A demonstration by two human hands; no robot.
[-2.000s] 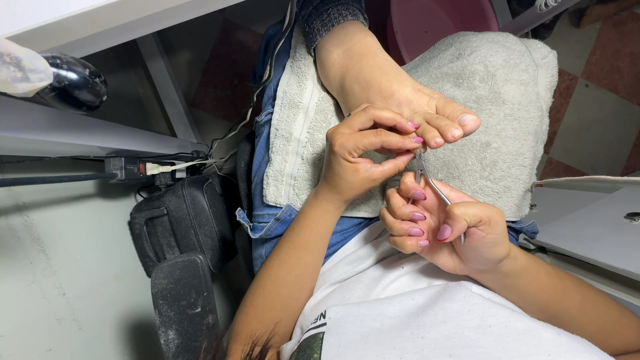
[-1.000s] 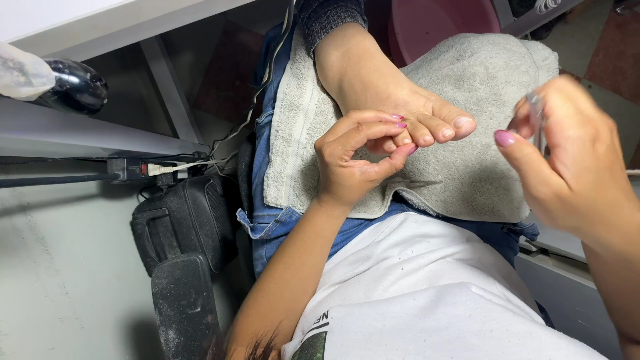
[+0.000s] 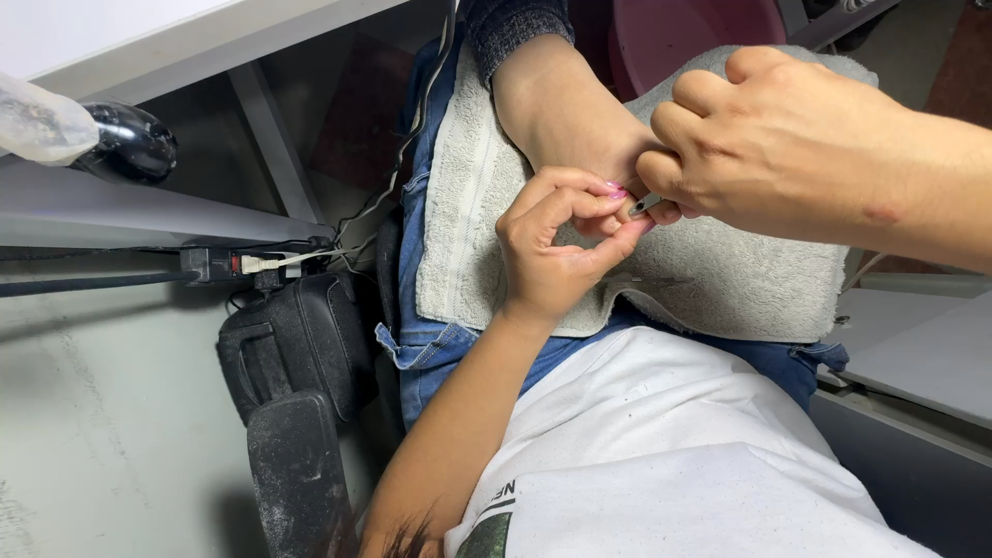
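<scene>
Another person's bare foot (image 3: pixel 573 116) rests on a grey terry towel (image 3: pixel 744 271) spread over my lap. My left hand (image 3: pixel 562 232) pinches one of the smaller toes between thumb and fingers. From the right, my right hand (image 3: pixel 744 143) reaches over the foot, fingers curled round a small metal tool, perhaps cuticle nippers (image 3: pixel 645 204), whose tip touches the toe by my left fingertips. Most of the tool and the big toe are hidden under my right hand. A thin, shiny metal piece (image 3: pixel 639 279) lies on the towel below my left thumb.
A pink basin (image 3: pixel 690 31) stands beyond the towel. A white table (image 3: pixel 201 46) crosses the upper left, with a dark rounded object (image 3: pixel 132 143) near it. Lower left are a power strip with cables (image 3: pixel 232 265) and a black bag-like case (image 3: pixel 294 345). A white drawer unit (image 3: pixel 922 341) is at right.
My right hand was palm up below the toes with the tool, then lifted away to the right; now it is over the foot, back upward. My left hand stays at the toes.
</scene>
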